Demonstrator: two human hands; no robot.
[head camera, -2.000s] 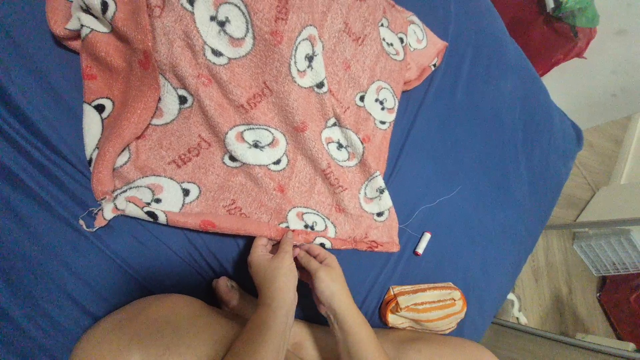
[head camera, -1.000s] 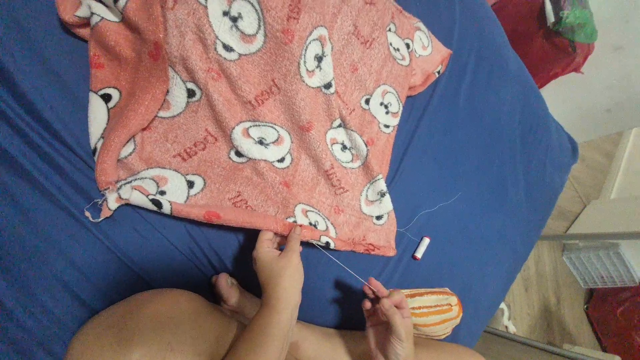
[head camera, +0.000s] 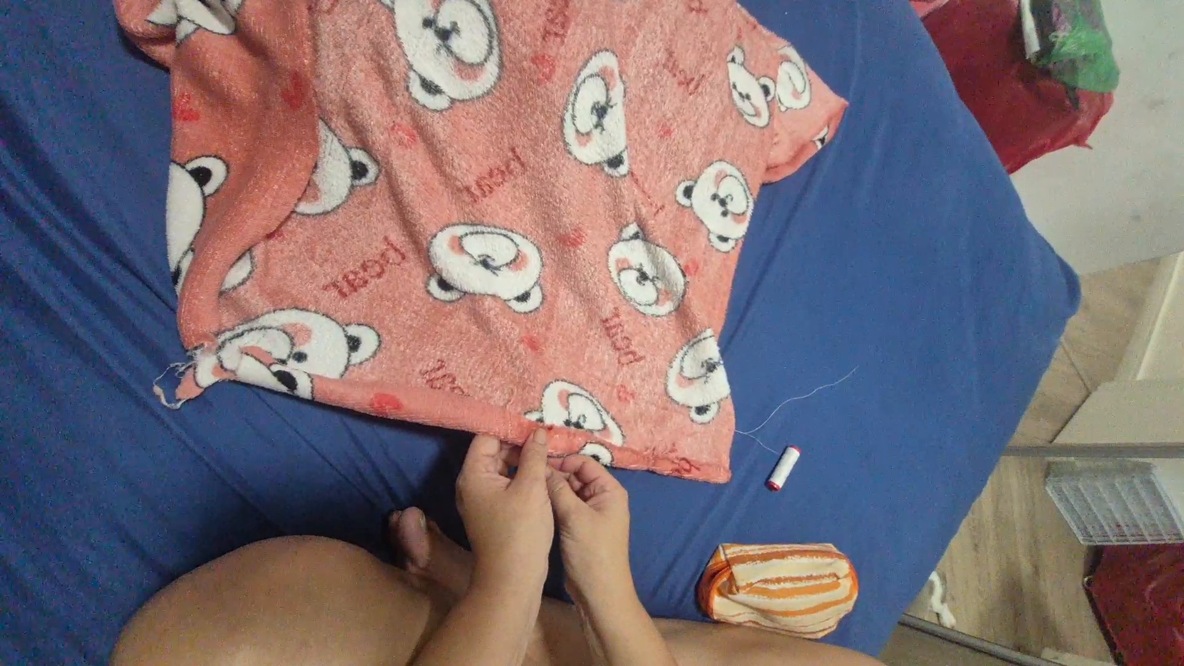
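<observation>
A pink fleece cloth with a bear pattern (head camera: 573, 222) lies spread in front of me, its near edge folded into a hem. My left hand (head camera: 509, 495) pinches that hem between thumb and fingers. Close against it, my right hand (head camera: 587, 499) has its fingertips together at the same edge; whatever they hold is too small to make out. A white thread spool with red ends (head camera: 783, 468) rests right of the cloth's corner, with loose thread (head camera: 795, 400) beside it. Frayed threads (head camera: 173, 384) hang from the left corner.
The cloth lies on a blue bedsheet (head camera: 888, 305). An orange-and-cream striped pouch (head camera: 786, 587) sits near my right leg. Beyond the bed's right edge are a red fabric item (head camera: 999, 92), a clear ribbed plastic container (head camera: 1110, 501) and a wooden-looking floor (head camera: 990, 518).
My right hand drew a thread out toward the lower right a second ago and is now back at the hem beside my left hand. My left hand has kept hold of the edge.
</observation>
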